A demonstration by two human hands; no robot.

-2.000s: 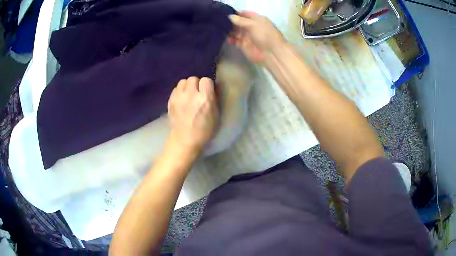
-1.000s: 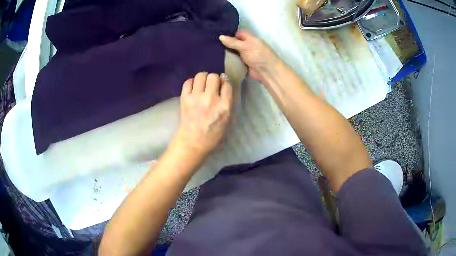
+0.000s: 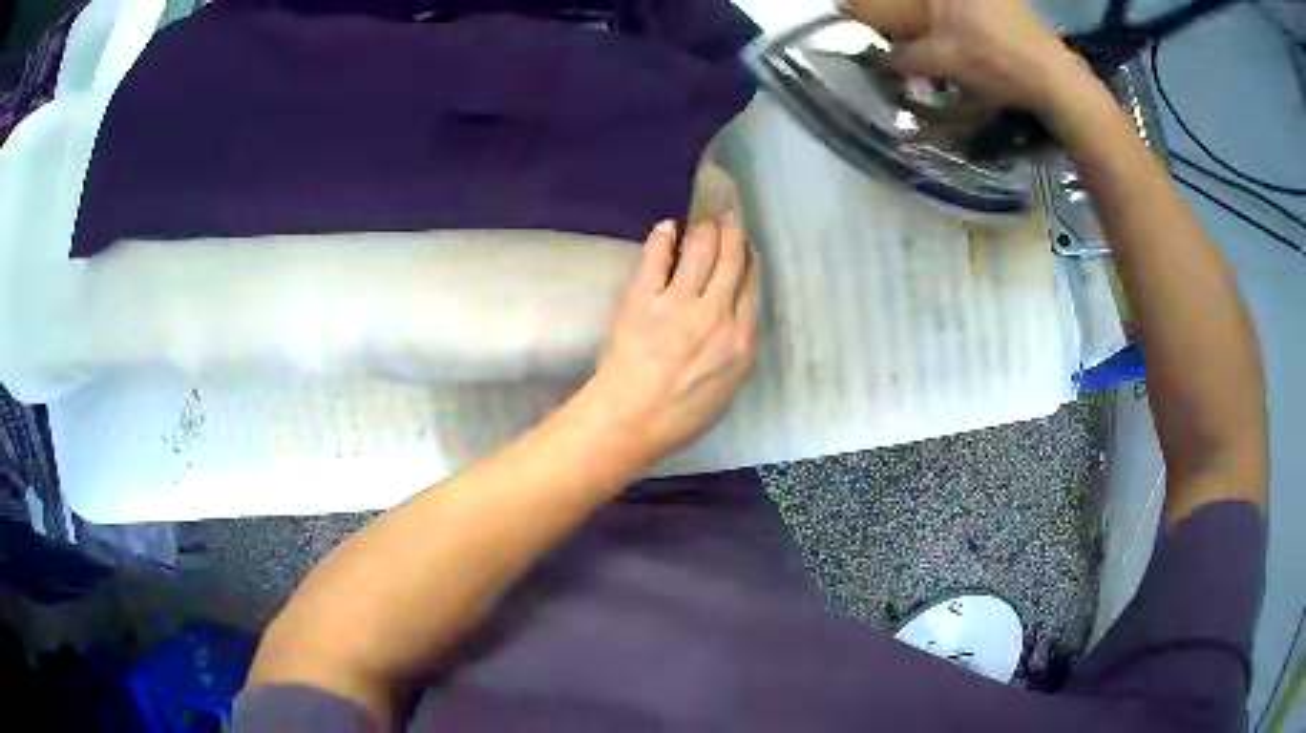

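Note:
The plain dark purple garment (image 3: 401,136) lies spread over the long white padded cushion (image 3: 358,308), its front edge running along the cushion's top. My left hand (image 3: 688,329) rests at the cushion's right end, fingertips at the garment's lower right corner; whether they pinch the cloth is hard to tell. My right hand (image 3: 988,57) grips the handle of the steam iron (image 3: 888,122), slightly blurred. The iron is over the right part of the table cover, its pointed tip near the garment's right edge.
The off-white table cover (image 3: 917,315) shows faint rows of marks. The metal-edged iron rest (image 3: 1074,215) is at the table's right end. Black cables (image 3: 1217,165) run at the upper right. A blue basket (image 3: 194,673) is at the lower left. A white shoe (image 3: 967,637) is on the speckled floor.
My right hand has left the garment and taken hold of the iron, which is now off its rest and further left. My left hand remains by the garment's corner. The view has turned.

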